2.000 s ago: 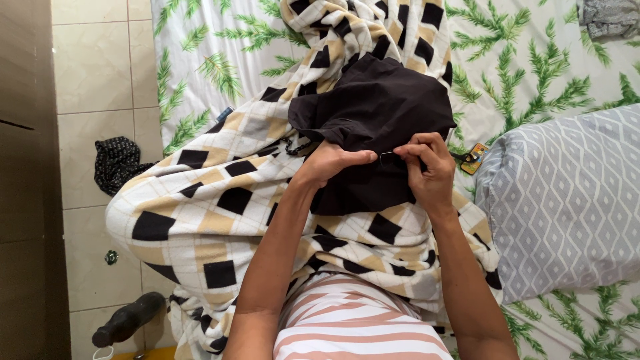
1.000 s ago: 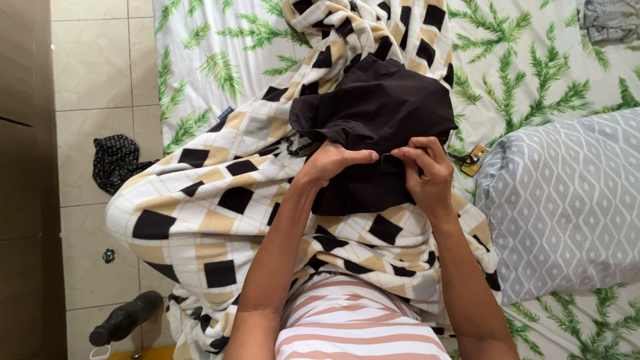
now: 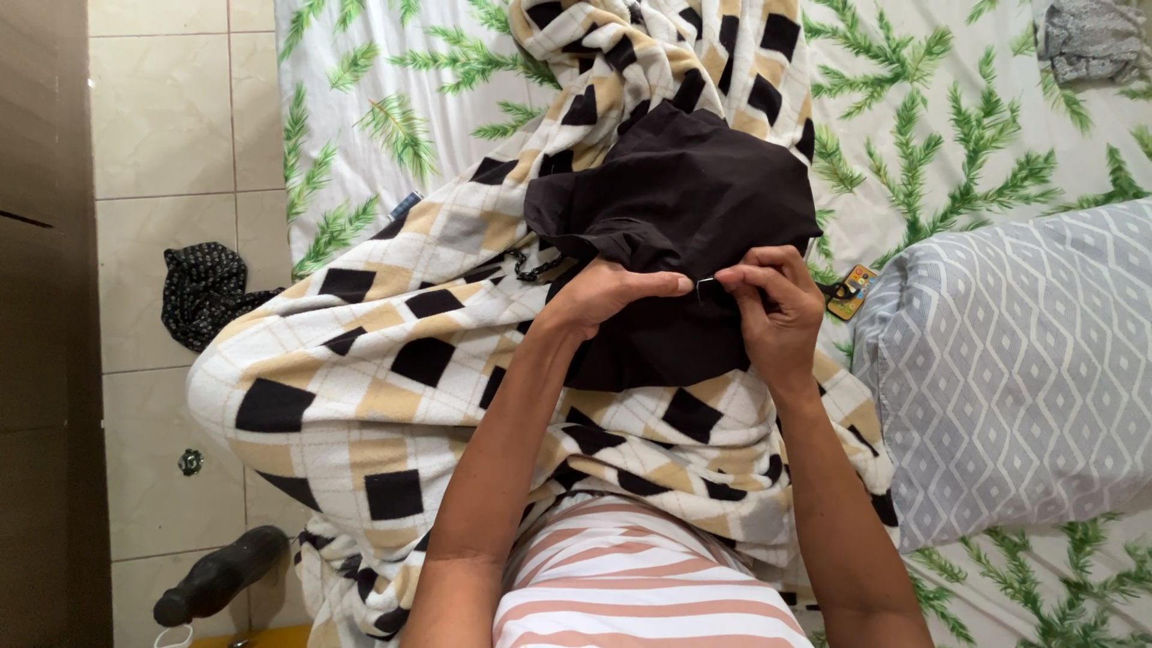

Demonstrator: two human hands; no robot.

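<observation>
A dark brown or black cloth lies bunched over my lap on a checked fleece blanket. My left hand grips it from the left, with the fingers hidden in the fabric and the thumb on top. Between the fingertips of my right hand is a small, thin metal piece, which looks like a needle or pin. Its other end is at the cloth beside my left thumb. A dark cord or chain shows just left of my left hand.
A grey patterned pillow lies at the right, with a small yellow card-like item beside it. Grey cloth is at the top right of the leaf-print bedsheet. On the tiled floor are a black cloth and a dark bottle.
</observation>
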